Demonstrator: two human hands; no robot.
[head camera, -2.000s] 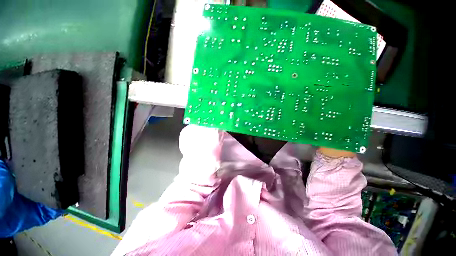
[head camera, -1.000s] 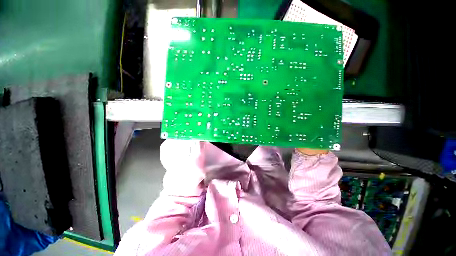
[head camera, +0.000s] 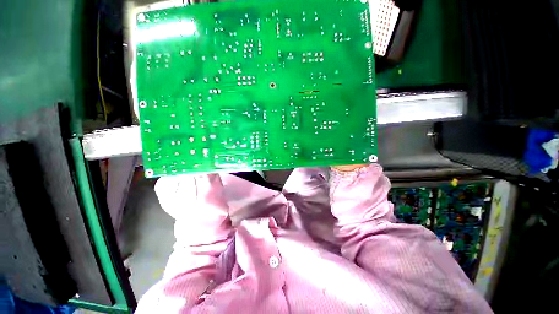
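A large bright green circuit board (head camera: 245, 98) is held up in the air, solder side towards me, with rows of silvery joints and a strong white glare at its upper left. Both pink-striped sleeves reach up to its lower edge. My left hand is hidden behind the board's lower left part. My right hand is hidden behind the lower right part; only a strip of wrist (head camera: 353, 167) shows above the cuff. The fingers of both hands are out of sight. The board's far side is hidden.
A pale rail (head camera: 423, 107) crosses behind the board. Black foam slabs (head camera: 70, 214) and a green frame edge (head camera: 98, 227) are at left. A tray (head camera: 495, 239) with populated boards is low right. A black box with a dotted panel (head camera: 385, 27) is behind. Blue material (head camera: 542, 150) is far right.
The board and both arms have shifted left in the view, and the board has tilted slightly, its right end now higher. The glare has spread along its upper left. The surroundings have shifted left too.
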